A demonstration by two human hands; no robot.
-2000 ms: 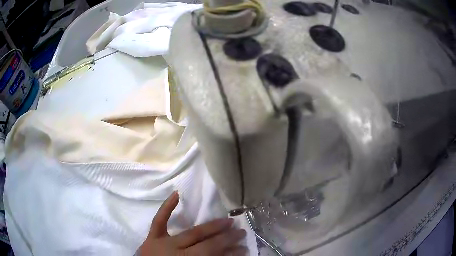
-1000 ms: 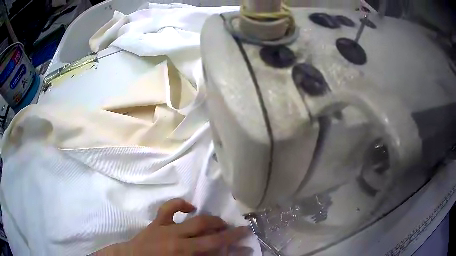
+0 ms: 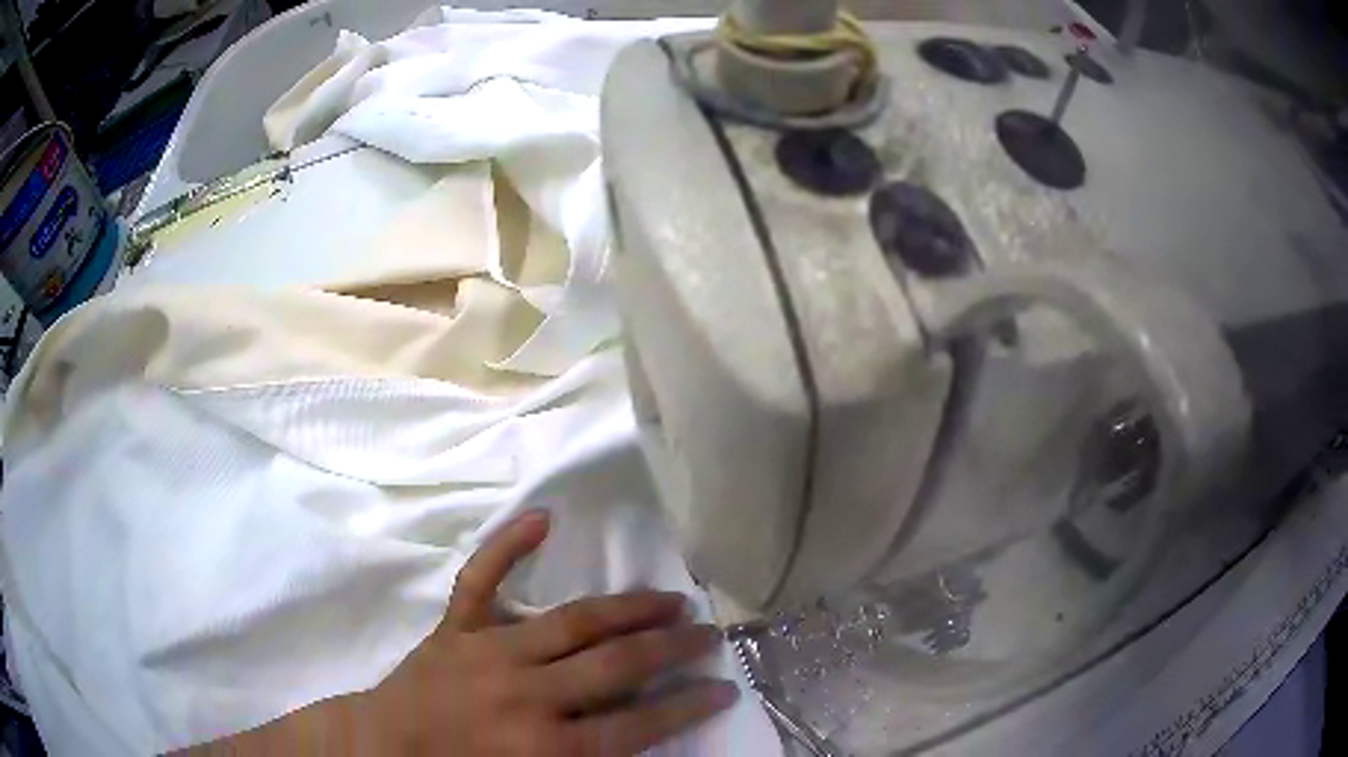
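A white, finely ribbed garment piece [image 3: 222,547] covers the near left of the table and runs to the needle area. A cream piece [image 3: 296,337] lies beyond it, folded, with a raised corner. My left hand [image 3: 547,673] lies flat on the white cloth, thumb spread from the fingers, fingertips close to the lower front of the sewing machine [image 3: 739,340]. The needle and presser foot are hidden behind the machine head. My right hand is not in the picture.
The machine's pale curved cover [image 3: 1205,385] stands at the right. More white cloth [image 3: 473,126] lies at the back by the raised table rim [image 3: 222,89]. A tin can [image 3: 52,215] stands at the left edge. A metal plate strip [image 3: 207,203] shows in the tabletop.
The machine head appears further right in the view than two seconds ago. The white and cream cloth has shifted away from me. My left hand's thumb and fingers have spread since one second ago.
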